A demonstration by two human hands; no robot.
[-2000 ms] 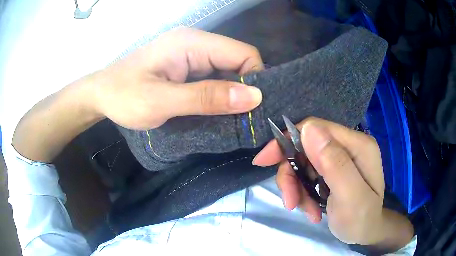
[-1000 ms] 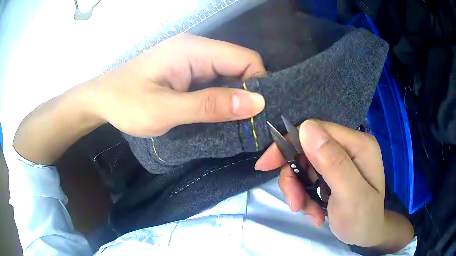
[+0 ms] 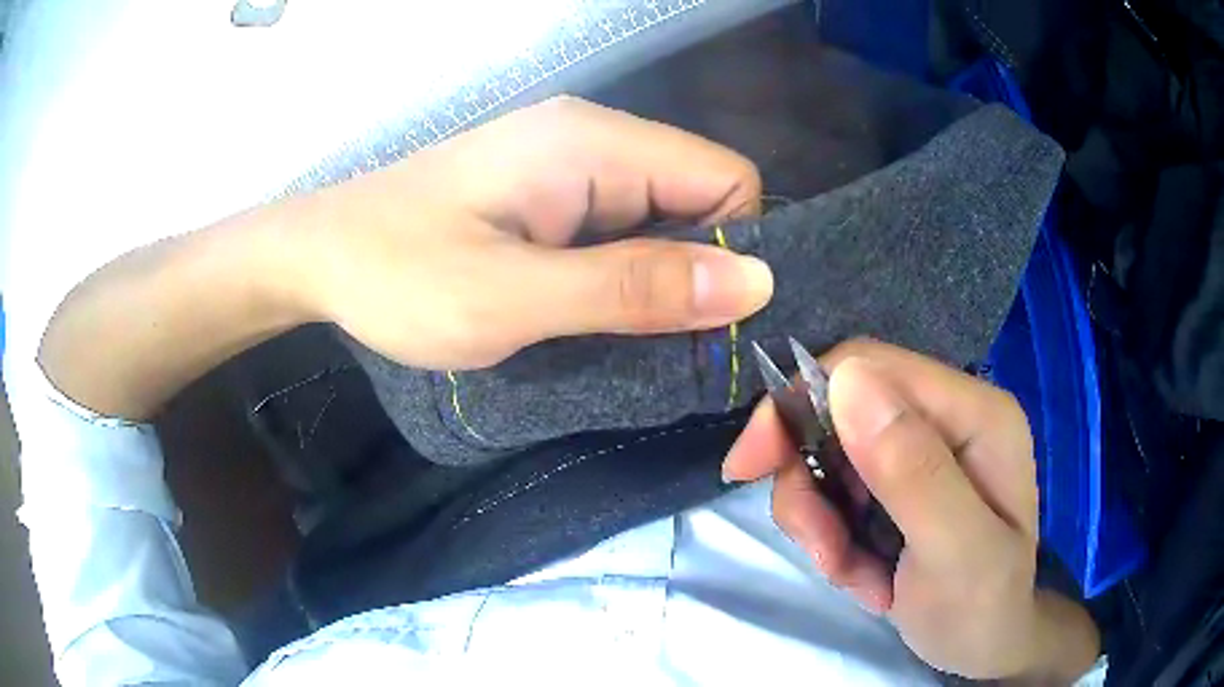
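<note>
A dark grey garment piece (image 3: 899, 228) is held up over the lap. A yellow stitch line (image 3: 734, 362) with a blue mark beside it crosses the band, and another yellow line (image 3: 463, 407) lies further left. My left hand (image 3: 537, 248) grips the band, thumb on top beside the yellow line and fingers behind. My right hand (image 3: 926, 497) holds small dark thread snips (image 3: 813, 450), blades slightly apart, tips just right of the yellow line, over or close to the cloth. Whether the tips touch the cloth, I cannot tell.
The white table (image 3: 161, 121) is at upper left, with a ruler tape (image 3: 537, 83) along its curved edge and a small metal object (image 3: 258, 12) at the top. Darker cloth with a pale stitch line (image 3: 577, 470) lies over the lap. Blue material (image 3: 1074, 443) and piled dark cloth (image 3: 1168, 269) are at right.
My left hand and the garment piece have shifted right in view. My right hand with the snips has also moved slightly right and down, and the blades are somewhat closer together.
</note>
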